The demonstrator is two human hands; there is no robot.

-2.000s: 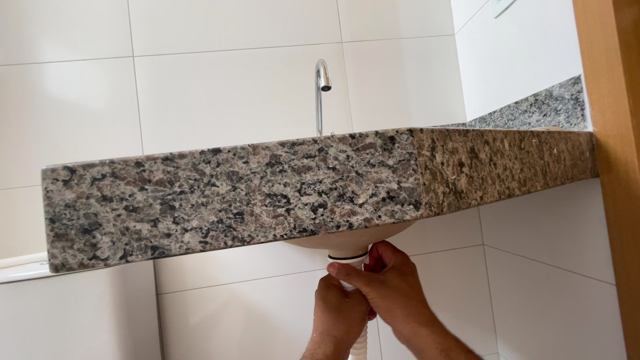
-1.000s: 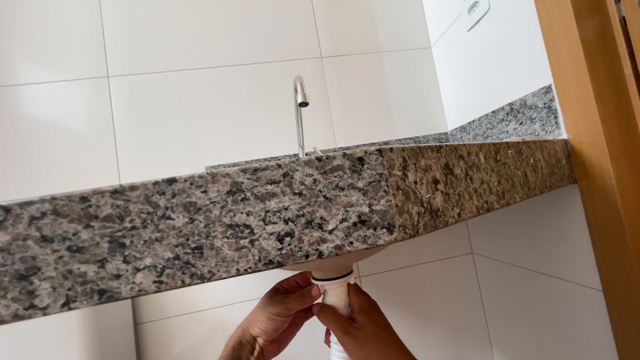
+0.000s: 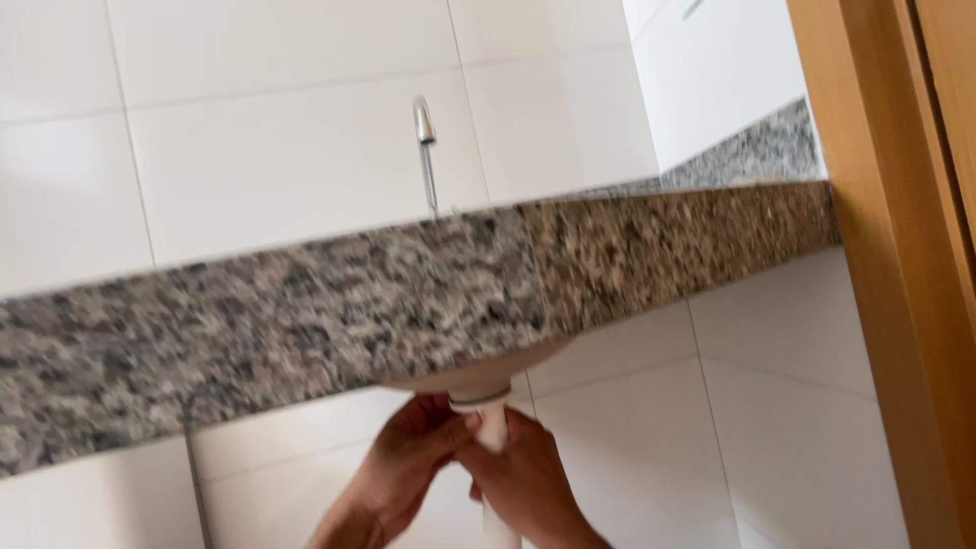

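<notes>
Under a granite countertop, the rounded bottom of a sink basin shows with a white drain fitting below it. A white plastic drain pipe hangs from the fitting. My left hand is at the fitting's left side, its thumb and fingers against the upper end of the pipe. Just to the right and slightly lower, my right hand is wrapped around the pipe. The fingers behind the pipe are mostly hidden, and the view is a little blurred.
A chrome gooseneck faucet rises above the countertop. Light wall tiles lie behind. A wooden door frame borders the countertop at the right, beside a granite backsplash. A white surface stands at the lower left.
Two seconds ago my hands overlapped below the drain; now they sit on either side of it, the left at the fitting and the right on the pipe. The view has shifted and tilted.
</notes>
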